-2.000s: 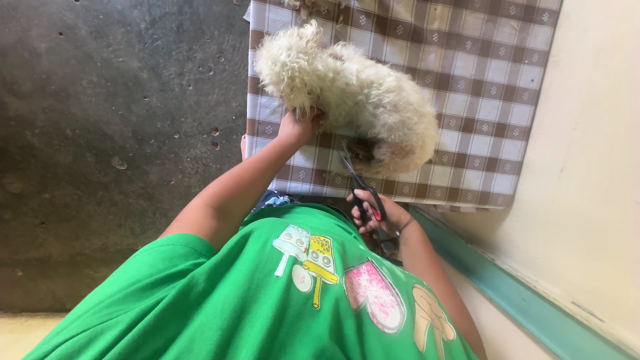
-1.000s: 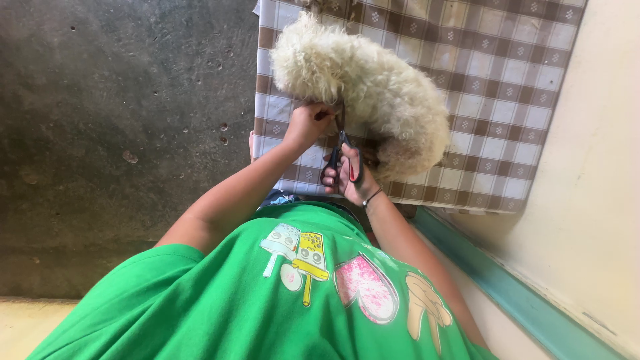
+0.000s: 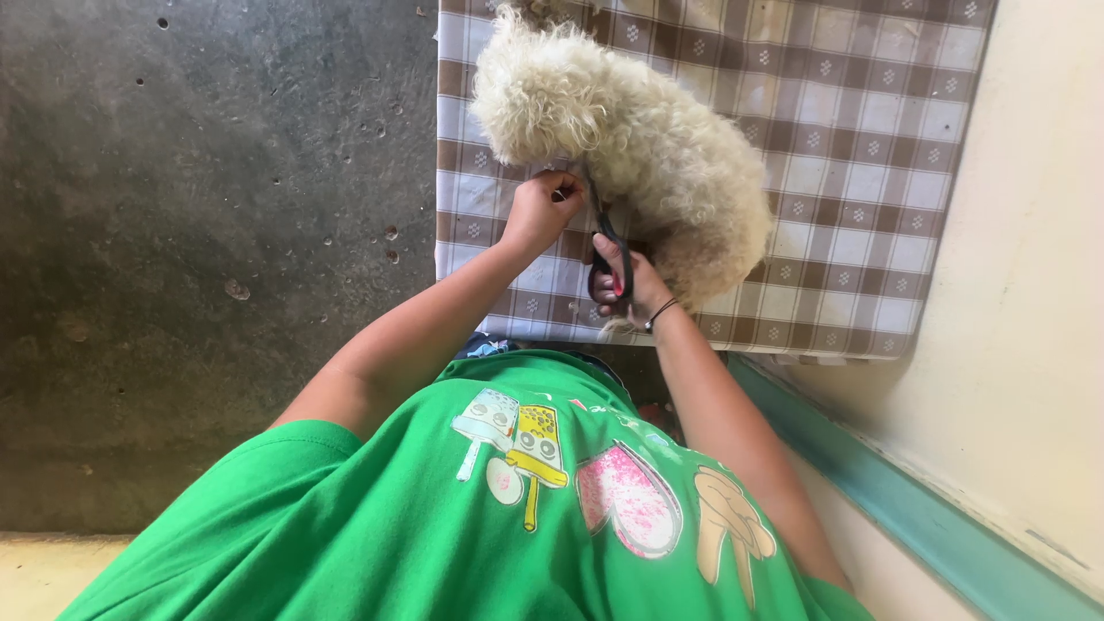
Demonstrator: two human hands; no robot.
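A curly cream-coloured dog (image 3: 664, 147) is on a table with a brown and white checked cloth (image 3: 854, 172), its head towards the upper left. My right hand (image 3: 628, 280) holds scissors (image 3: 611, 250) with black and red handles, the blades pointing up against the fur at the dog's front. Just left of the blades is my left hand (image 3: 545, 207), thumb and fingertips drawn together close to the fur below the head; whether a tuft or a leg is between them cannot be told. The blade tips are partly hidden in the fur.
A grey concrete floor (image 3: 216, 216) lies left of the table. On the right stands a cream wall (image 3: 1018, 302) with a teal band (image 3: 880, 492) along its base. Darker clipped-looking fur (image 3: 552, 10) shows at the table's top edge.
Two seconds ago the scissors were lower, near the dog's hind part; my right hand has since moved left and brought them beside my left hand. My left hand has come out from under the dog's head.
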